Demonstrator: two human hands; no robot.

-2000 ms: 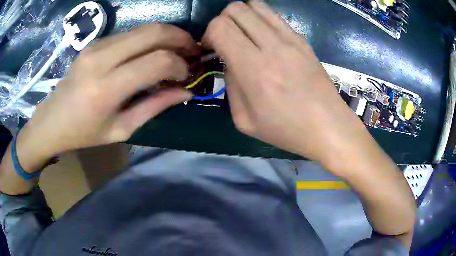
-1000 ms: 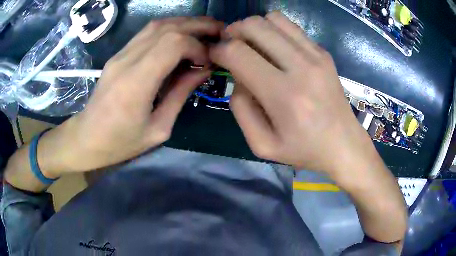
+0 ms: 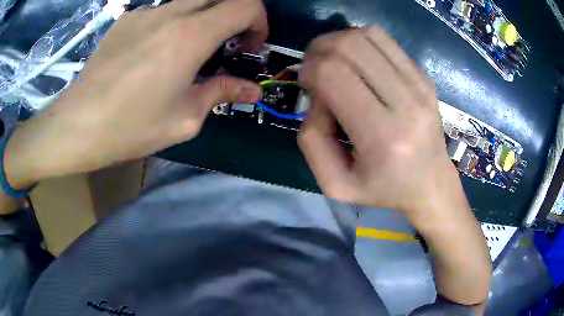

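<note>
A long power strip housing (image 3: 454, 116) with electronics lies across the dark mat, its middle hidden under my right hand. A blue wire (image 3: 279, 113) and a yellow-green wire (image 3: 276, 83) cross its left part. My left hand (image 3: 158, 80) is over the left end, thumb and fingers apart, with the thumb tip by the wires; no held thing shows. My right hand (image 3: 374, 117) is over the middle with curled fingers; its fingertips are blurred and whether they hold anything is hidden.
A second strip assembly (image 3: 476, 34) lies at the upper right. A white power cord (image 3: 62, 65) and clear plastic bag (image 3: 37, 43) lie at the upper left. A cardboard box (image 3: 68, 210) is below my left hand. A yellow floor line (image 3: 386, 234) shows at the lower right.
My hands have moved apart, uncovering more of the strip's left part and wires. My left hand has opened and moved up and left, now covering most of the plug. My right hand has shifted right.
</note>
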